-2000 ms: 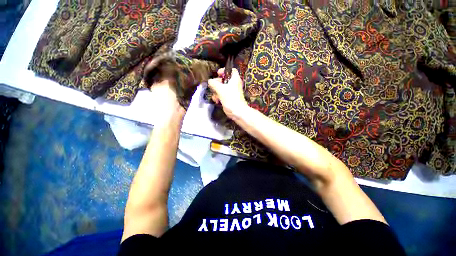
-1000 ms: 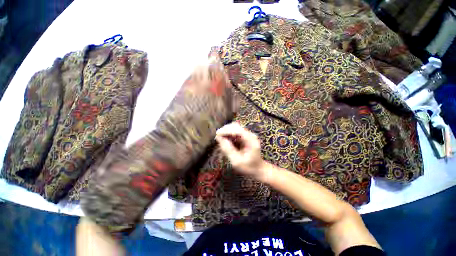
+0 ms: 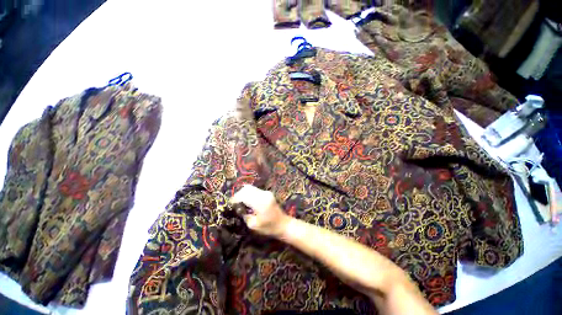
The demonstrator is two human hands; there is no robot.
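A patterned jacket (image 3: 351, 178) in dark brown, red and gold lies spread in front of me, with a black hanger (image 3: 301, 46) at its neck. Tan lining (image 3: 310, 115) shows in the neck gap. Its left-side sleeve (image 3: 179, 246) runs toward the lower left edge. My right hand (image 3: 260, 211) is curled at the inner side of this sleeve, with dark bunched fabric at its fingertips. Whether a tool is in the palm is hidden. My left hand is not visible.
Another patterned jacket (image 3: 83, 178) with a hanger lies at the left of the white table (image 3: 185, 55). More patterned jackets (image 3: 425, 55) lie at the far right. Clear-white objects (image 3: 516, 123) and a pale tray-like item (image 3: 539, 184) are at the right corner.
The left-side sleeve was raised and blurred around my left forearm; it now lies lower beside the jacket. My left forearm has left the view. My right hand moved left, to the sleeve.
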